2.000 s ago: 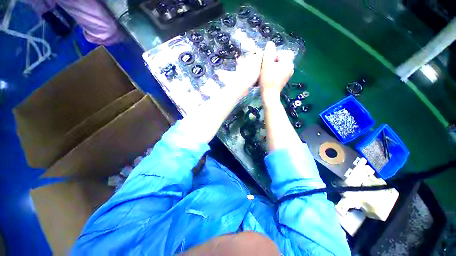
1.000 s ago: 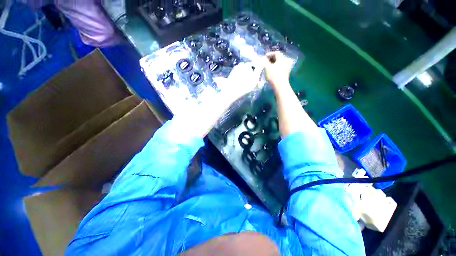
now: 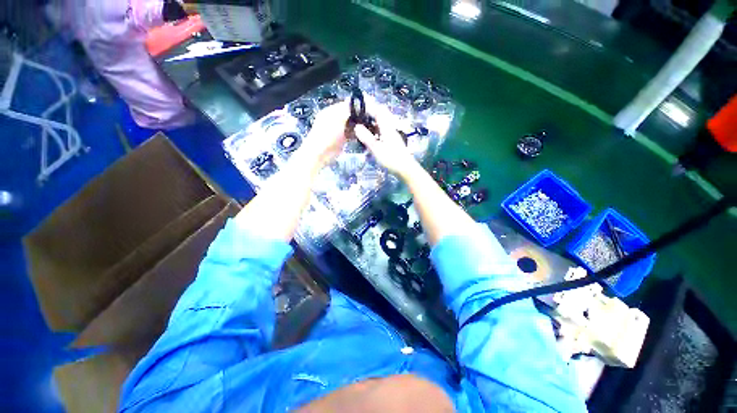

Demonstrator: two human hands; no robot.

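My left hand (image 3: pixel 330 133) and my right hand (image 3: pixel 383 145) are close together over the clear blister tray (image 3: pixel 242 143). Between their fingers is a black part (image 3: pixel 357 105) with a ring end standing up; its lower portion is partly hidden by the fingers. Both hands seem to touch it. The tray holds rows of round black parts. Bright glare blurs the outlines of my hands.
Loose black ring-ended brackets (image 3: pixel 392 240) lie nearer me. Two blue bins (image 3: pixel 539 211) of small metal parts, a tan ring seat (image 3: pixel 543 260) and a white fixture (image 3: pixel 602 323) are at right. A black cable (image 3: pixel 566 284) crosses my right sleeve. Open cartons (image 3: pixel 121 234) stand left.
Both hands have moved left and back toward me from the tray's right part. The black part with its ring end now shows between them. The view has shifted slightly.
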